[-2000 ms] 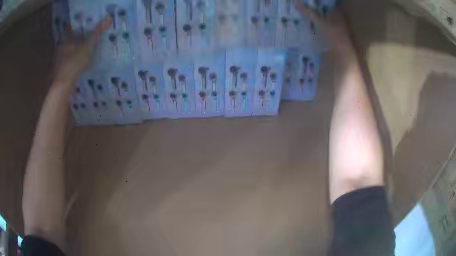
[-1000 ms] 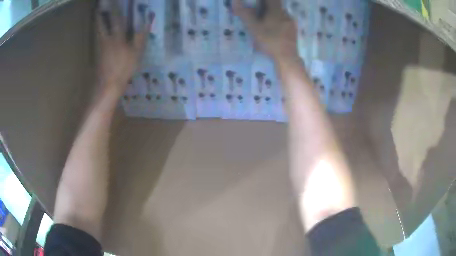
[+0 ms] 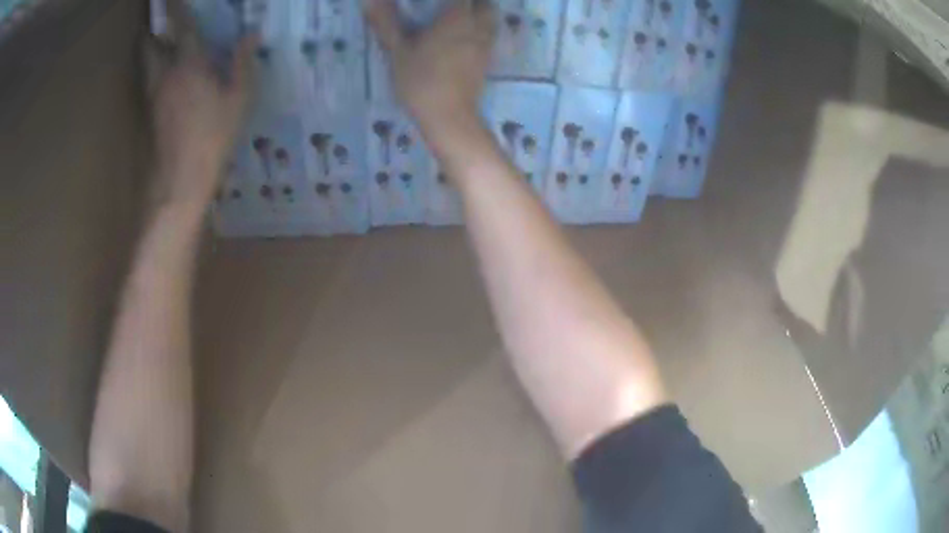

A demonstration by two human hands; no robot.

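Note:
Slim light blue retail boxes stand side by side in two rows at the far side inside a large brown open shipping carton. Dark round-headed items are printed on them. My left hand lies on the boxes at the left end of the farther row, thumb and fingers apart. My right hand lies on the middle of that row, its fingers near the top edge of the picture. Both hands are a little blurred. Whether the fingers grip any boxes cannot be told.
The carton's side walls curve up at left and right, with a bright lit patch on the right wall. A printed brown carton shows at the right edge. A pale surface lies outside at the lower right.
Since two seconds ago my right hand has moved left from the right end of the farther row to its middle. My left hand stays at the left end. The view has shifted.

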